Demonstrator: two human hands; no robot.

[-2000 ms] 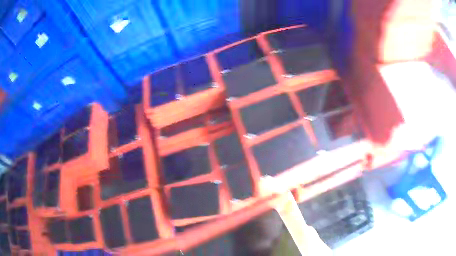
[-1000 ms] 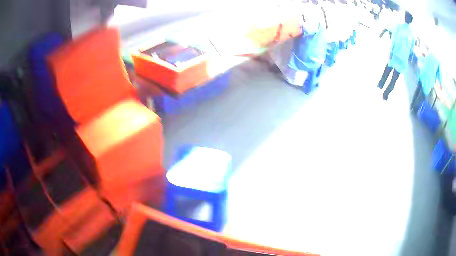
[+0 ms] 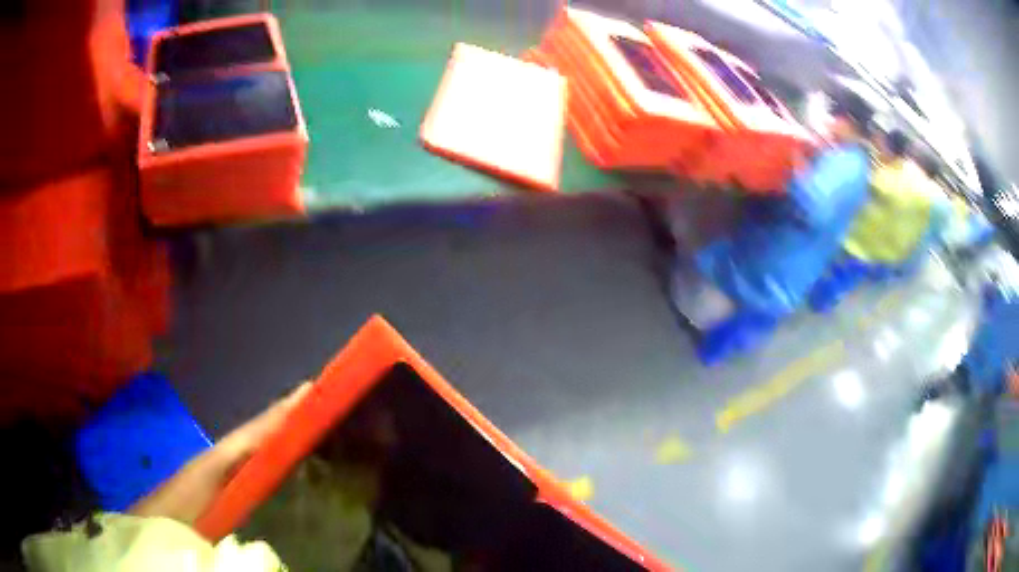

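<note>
An orange foam tray (image 3: 341, 374) with black glossy panels (image 3: 447, 453) is close in front of me, tilted and cut off by the bottom edge. The panels show blurred reflections. My left hand (image 3: 229, 453), bare below a pale yellow sleeve, holds the tray at its left side; the fingertips are partly hidden by the tray's edge. My right hand is not in view.
A green-topped bench (image 3: 369, 101) bears a stack with two black panels (image 3: 224, 179), a pale-faced orange slab (image 3: 497, 112) and more tray stacks (image 3: 637, 123). Tall orange stacks (image 3: 56, 235) and a blue stool (image 3: 140, 441) are left. People in blue (image 3: 782, 240) and yellow (image 3: 894, 212) are right.
The view has swung from the stacked trays and aisle to the green bench. The tray in front now shows larger and higher, with my left hand visible on it.
</note>
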